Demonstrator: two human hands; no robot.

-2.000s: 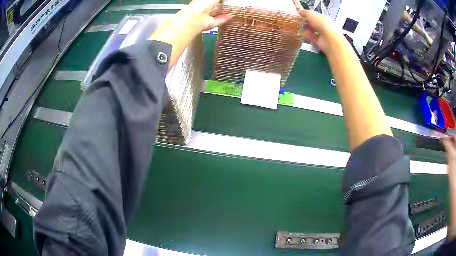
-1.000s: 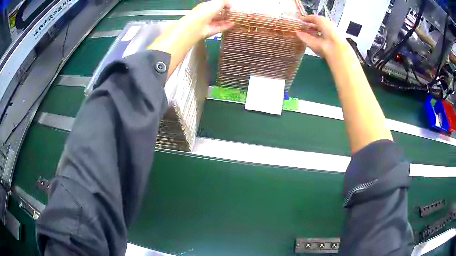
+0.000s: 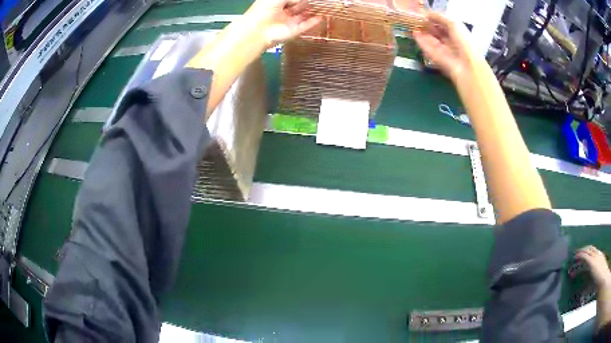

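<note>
A filled blister tray (image 3: pixel 365 12) with copper-orange rows is lifted a little above the tall copper-coloured tray stack (image 3: pixel 335 70); a gap shows between them. My left hand (image 3: pixel 283 21) grips its left end and my right hand (image 3: pixel 443 43) grips its right end. The tray is cut off by the top edge of the picture; I cannot tell if it is one tray or several. A blank white card (image 3: pixel 343 123) rests against the lower front of the stack. A greyish stack of clear trays (image 3: pixel 236 137) stands to the left, partly behind my left sleeve.
The green bench (image 3: pixel 321 268) has white strips across it. Drilled metal bars lie at the front right (image 3: pixel 445 320) and beside my right forearm (image 3: pixel 478 179). Blue (image 3: pixel 577 141) and red bins, cables and machines are at right. Another person's hand (image 3: pixel 593 264) is at the right edge.
The top tray has come up off the stack and slightly right, held in both hands, opening a gap that shows the orange tray surface below. Another person's hand has come in at lower right.
</note>
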